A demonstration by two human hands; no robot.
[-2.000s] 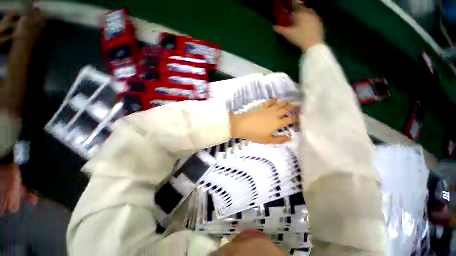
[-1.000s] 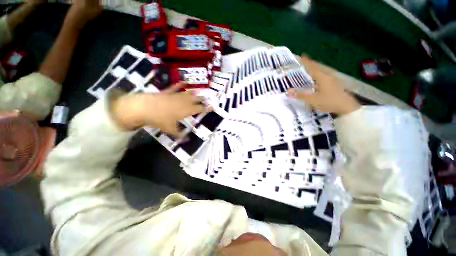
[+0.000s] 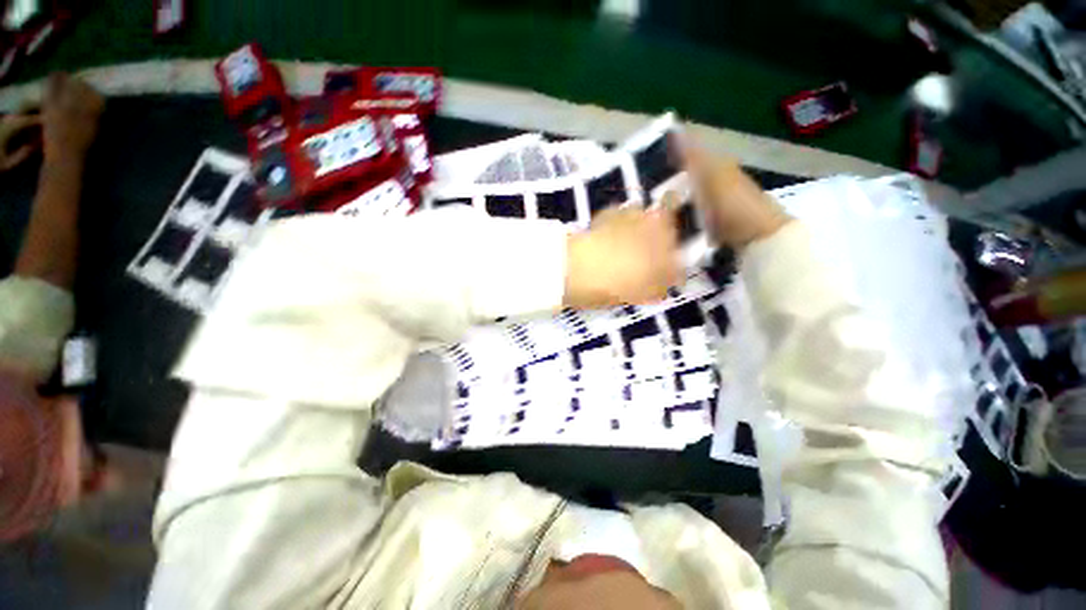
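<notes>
A sticker sheet (image 3: 649, 155) with black squares is raised at the right end of the fanned stack. My left hand (image 3: 625, 256) is at its lower edge, fingers bent, and seems to pinch it. My right hand (image 3: 729, 197) is at the sheet's right edge, blurred; whether it grips is not clear. The stack of sticker sheets (image 3: 560, 381) lies spread below my hands, white with rows of black squares. Phone units (image 3: 345, 143) with red edges lie heaped at the upper left. A partly used sheet (image 3: 197, 226) lies left of them.
Spent sheets (image 3: 857, 262) are piled at the right, partly under my right sleeve. Beyond the pale rail, the green belt (image 3: 524, 54) carries a red phone unit (image 3: 819, 109) and others. Another person's arm (image 3: 54, 203) is at the left, with a pink fan (image 3: 30, 459) below.
My left hand has moved right from the stack's left side to meet my right hand. A sheet is now raised between them. The sheets are less widely fanned, and the view has shifted.
</notes>
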